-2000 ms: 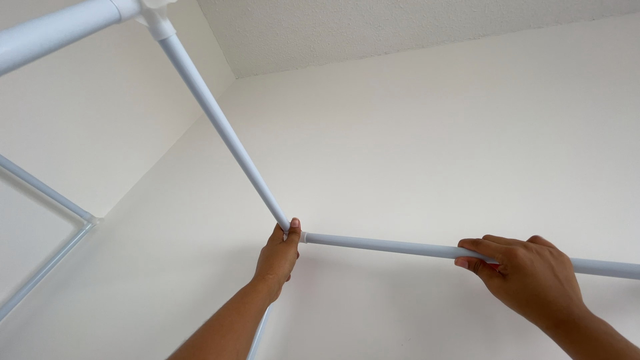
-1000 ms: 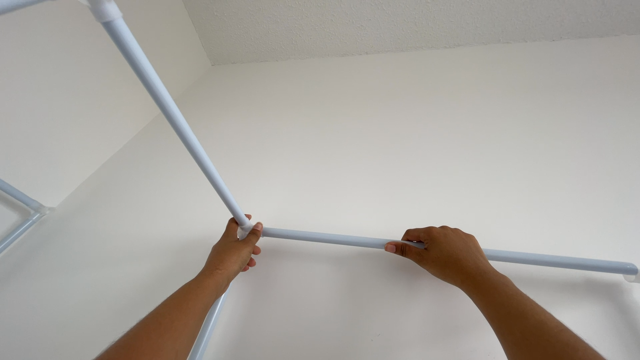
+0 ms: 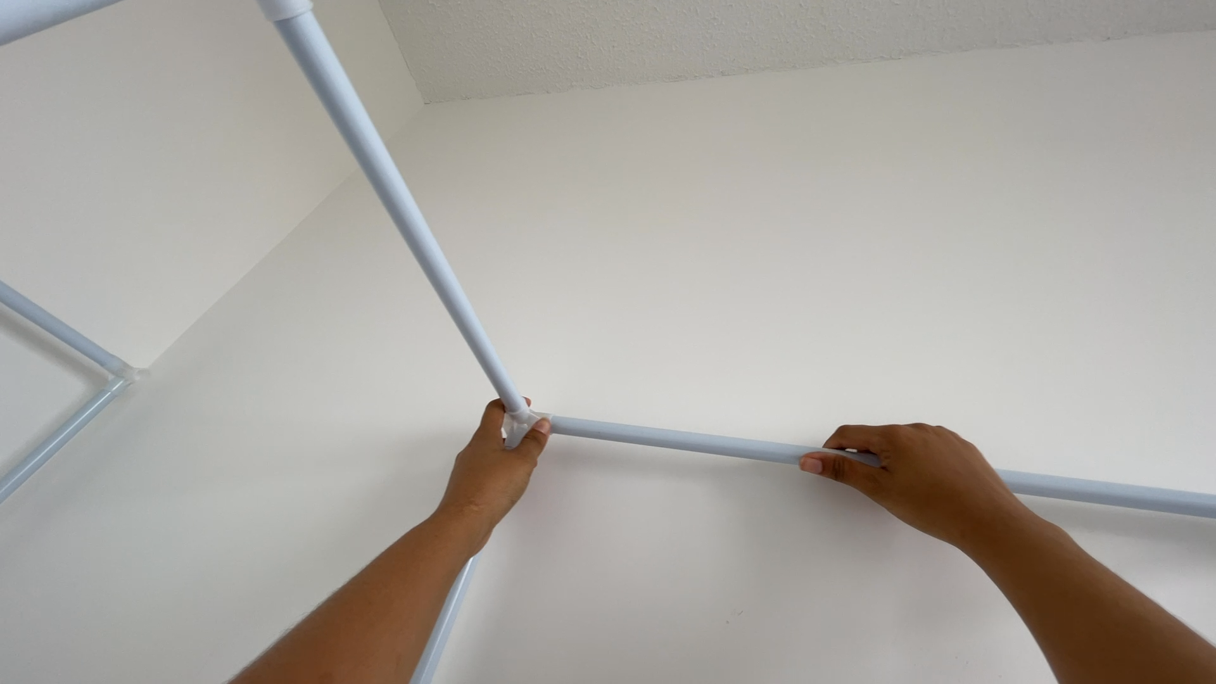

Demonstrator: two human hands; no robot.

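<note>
My left hand grips a translucent white plastic corner connector where several pale tubes meet. One tube slants from there to the upper left. A horizontal tube runs right from the connector, and my right hand is closed around its middle part, thumb below and fingers over the top. A third tube goes down behind my left forearm. My left fingers partly hide the connector.
Another white connector joins tubes at the upper left edge. At far left, two more tubes meet at a corner connector near the wall corner. A white wall stands behind the frame, under a textured ceiling.
My left hand stays at the corner connector, its thumb now on the connector's right side. My right hand still holds the horizontal tube. The view has shifted somewhat.
</note>
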